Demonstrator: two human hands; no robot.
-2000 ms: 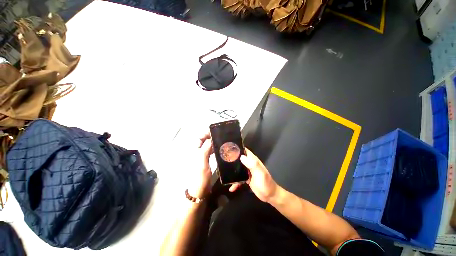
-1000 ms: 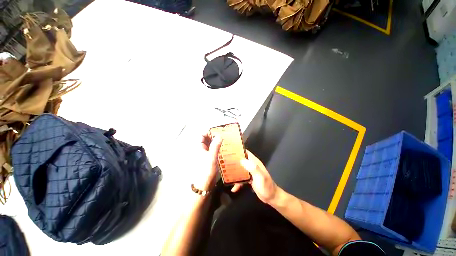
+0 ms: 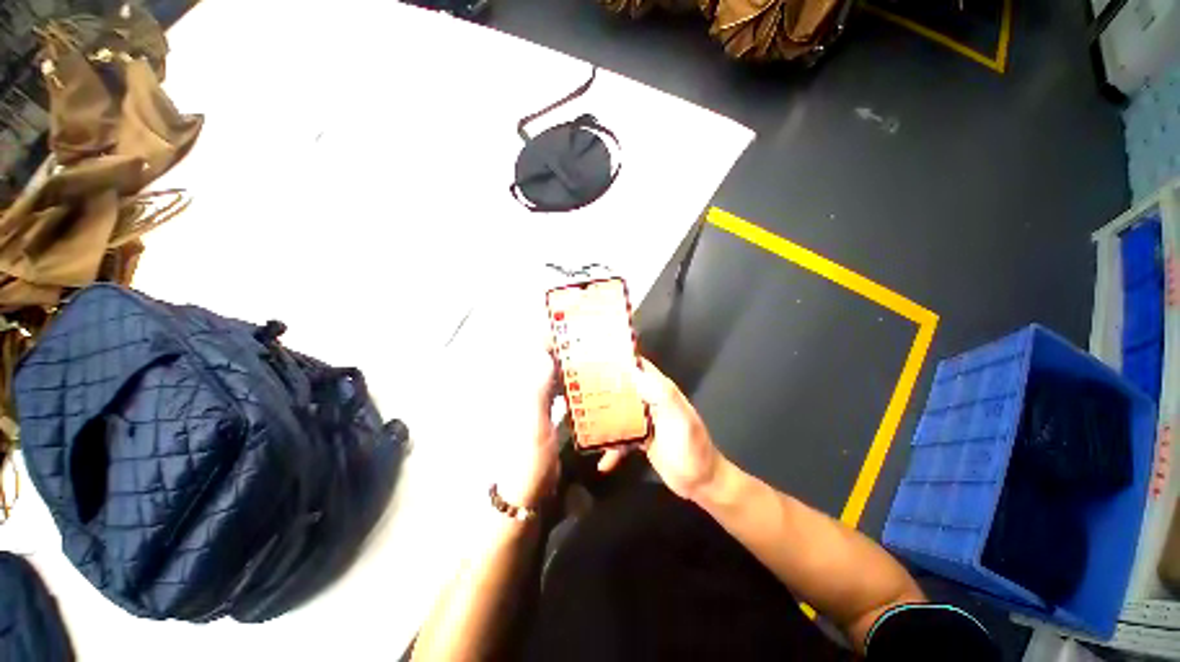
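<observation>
A smartphone (image 3: 598,365) with a lit pale orange screen is held upright above the table's near right edge. My right hand (image 3: 676,433) grips its right side and lower edge. My left hand (image 3: 541,433) is at its left side, with its fingers partly hidden behind the phone; a beaded bracelet is on the wrist. A filled navy quilted backpack (image 3: 168,453) lies on the white table (image 3: 349,194) to the left, its straps towards me.
A black roll (image 3: 564,168) with a loose tail and small snips (image 3: 577,273) lie beyond the phone. Brown bags (image 3: 84,194) are heaped at far left. A blue crate (image 3: 964,453) with dark goods and a yellow floor line (image 3: 815,265) are at right.
The phone screen went from dark with a round picture to an orange list. My left thumb has moved off the screen to the phone's side. The view has shifted slightly.
</observation>
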